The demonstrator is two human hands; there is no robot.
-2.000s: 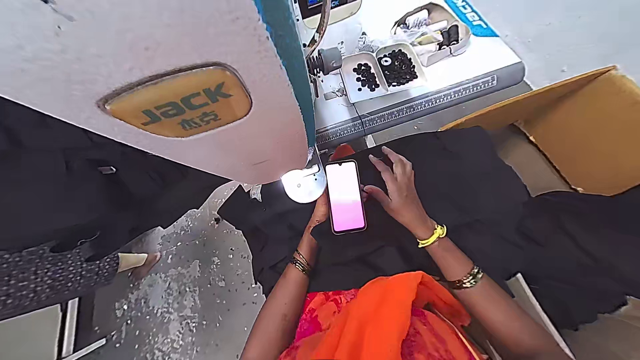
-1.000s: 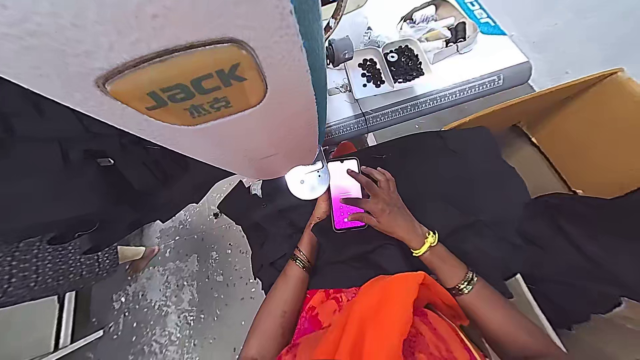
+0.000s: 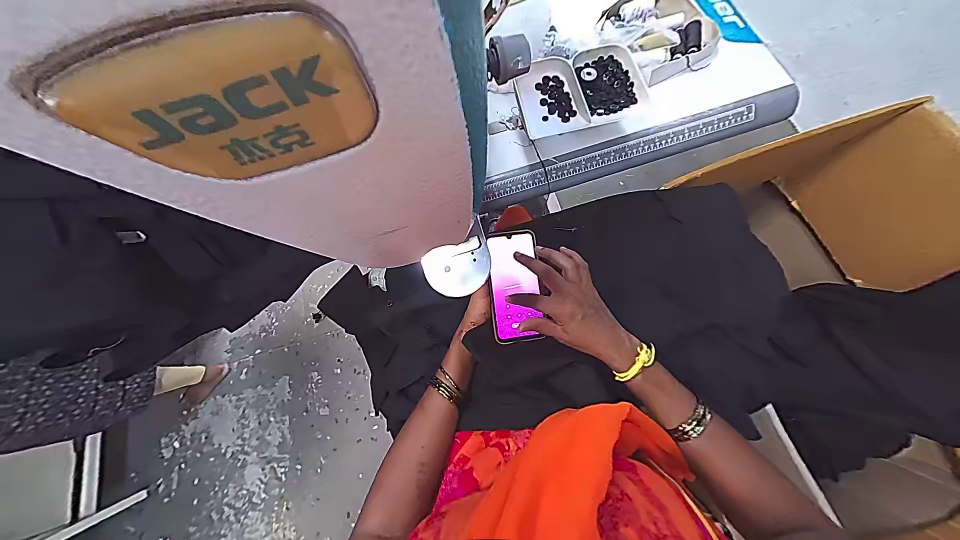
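Note:
A smartphone [image 3: 504, 304] with a lit white and pink screen lies in my left hand [image 3: 475, 309], whose fingers are mostly hidden behind it. My right hand [image 3: 574, 300] is over the right side of the screen, fingers spread, holding nothing. Black cloth [image 3: 660, 255] spreads under and around both hands. The pale head of a Jack sewing machine [image 3: 420, 180] fills the upper left, and its rounded white metal part [image 3: 454, 268] sits just left of the phone.
Behind the hands, a white tray [image 3: 530, 124] of black buttons stands on the machine bed, which has a ruler edge [image 3: 675, 133]. A cardboard box [image 3: 885, 202] is at the right. More black cloth [image 3: 60, 247] hangs at the left, near a person's foot [image 3: 204, 384].
My right hand has moved from beside the phone to over its screen, and the screen has turned from pale pink to stronger pink with marks. My left hand keeps hold of the phone.

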